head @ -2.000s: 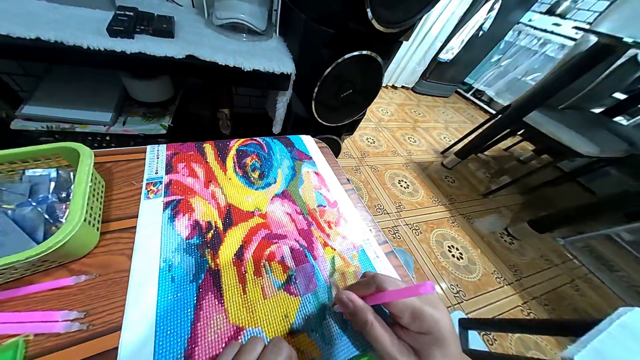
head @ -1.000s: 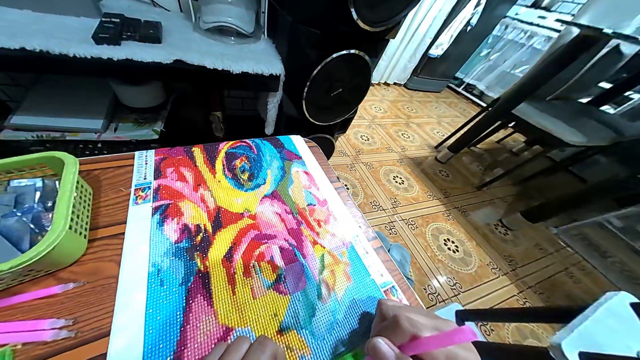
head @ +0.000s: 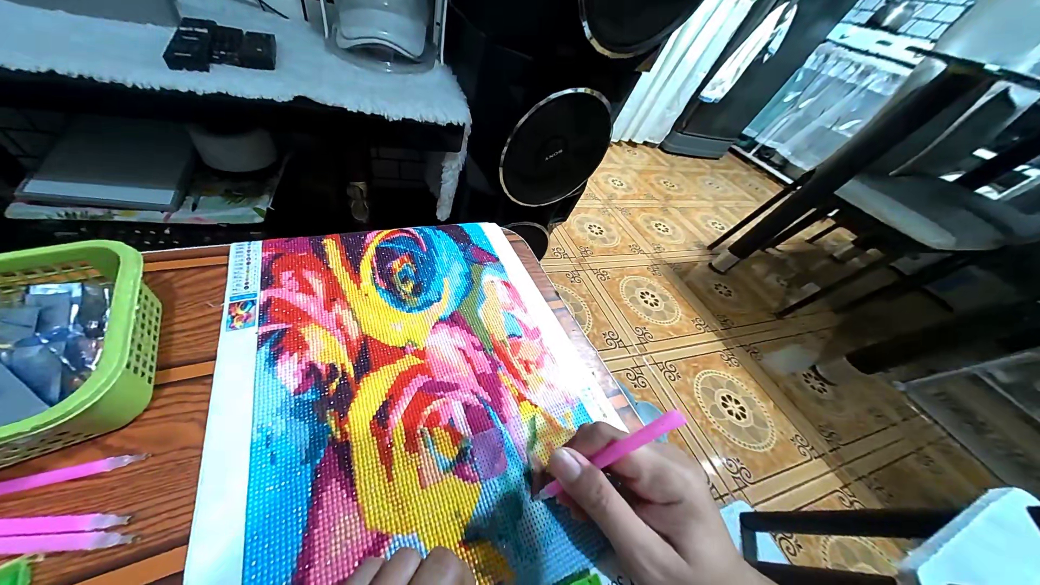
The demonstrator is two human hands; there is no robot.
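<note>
A diamond painting canvas of colourful roses (head: 422, 357) lies on the wooden table. My right hand (head: 642, 496) pinches a pink diamond painting pen (head: 634, 439), its tip down at the teal part of the canvas, low and right of the centre rose. At the bottom edge of the view, the knuckles of my left hand (head: 414, 567) rest on the lower canvas; its fingertips are out of view, and whether it holds anything cannot be seen. Just right of it, a bit of a green object (head: 581, 578) shows, mostly cut off.
A green plastic basket (head: 134, 349) with small plastic packets (head: 53, 341) stands at the left. Several pink pens (head: 69, 522) lie below it on the wooden tabletop (head: 183, 325). Beyond are a shelf with white fluffy cloth (head: 374, 93) and a black speaker (head: 556, 146); chairs stand at the right.
My right hand was lower, near the bottom edge, one second ago; it has moved up over the canvas with the pink pen. My left hand remains at the canvas's lower part.
</note>
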